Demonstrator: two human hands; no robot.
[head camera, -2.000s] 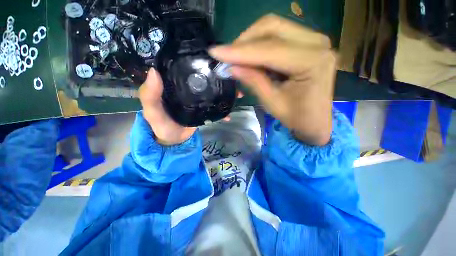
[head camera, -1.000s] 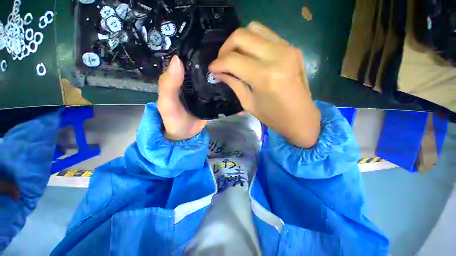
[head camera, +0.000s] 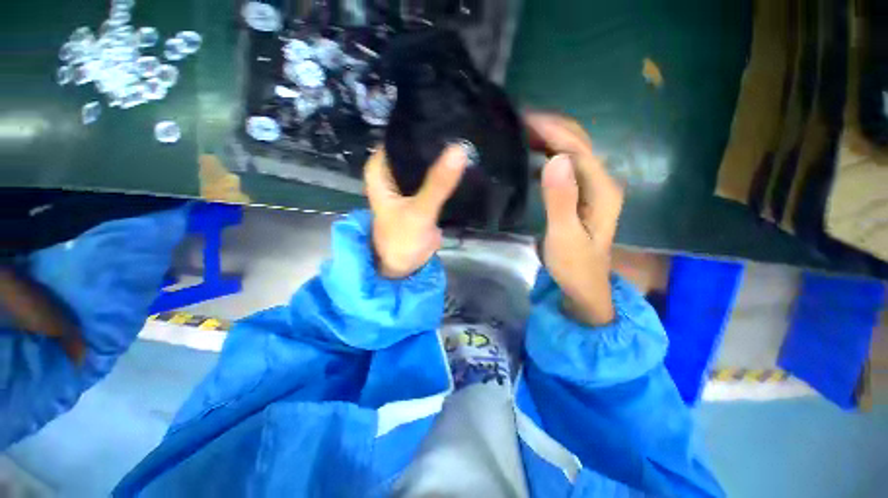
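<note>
A black plastic housing (head camera: 477, 117) is held above the bench's front edge. A small pale disc (head camera: 468, 153) shows on it beside my left thumb tip. My left hand (head camera: 407, 216) grips the housing from the left and below, with the thumb on its face; its other fingers are partly hidden. My right hand (head camera: 582, 219) is at the housing's right side with thumb and fingers apart. Its fingertips are close to the housing's edge; contact is unclear, and I see nothing held in it. The image is blurred.
A dark tray (head camera: 302, 167) of pale discs and thin black parts lies behind my left hand. Loose white rings (head camera: 117, 68) are at far left. Cardboard sheets (head camera: 779, 126) with black housings are at right. A neighbour's blue sleeve (head camera: 97, 292) is at left. Blue stool parts stand below.
My right hand has moved off the housing's face to its right side and opened. My left thumb has moved onto the face near the disc. The view has shifted, with bench items further right.
</note>
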